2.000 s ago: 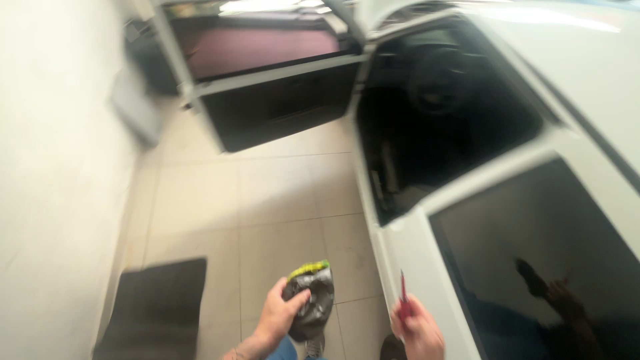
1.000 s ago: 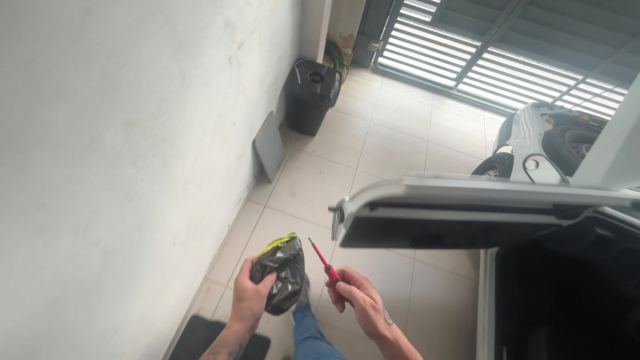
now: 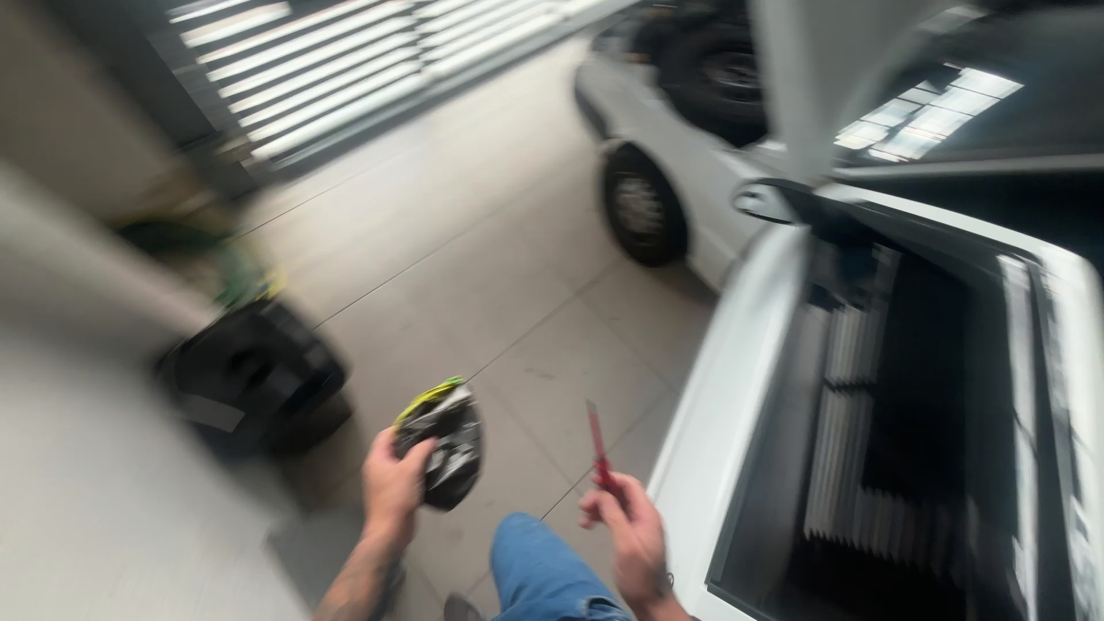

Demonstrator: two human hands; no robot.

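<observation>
Low in the head view, my left hand (image 3: pixel 397 483) grips a black plastic bag (image 3: pixel 444 453) with a yellow-green strip along its upper edge. What the bag contains is hidden. To the right, my right hand (image 3: pixel 630 526) holds a red-handled screwdriver (image 3: pixel 599 440), its tip pointing up and away from me. The two hands are apart, with tiled floor seen between them. The right hand is close beside the open door (image 3: pixel 724 379) of a white car. The picture is blurred by motion.
At the left, a black lidded bin (image 3: pixel 259 371) stands by the white wall (image 3: pixel 95 448). Tiled floor (image 3: pixel 517 345) runs toward a slatted gate (image 3: pixel 345 78). The car's front wheel (image 3: pixel 642 205) and side mirror (image 3: pixel 766 201) are at upper right, with another tyre (image 3: pixel 720 78) above the wheel.
The view has swung strongly, so the bin and gate now show at the left and the car door at the right. The bag and screwdriver are still in the same hands.
</observation>
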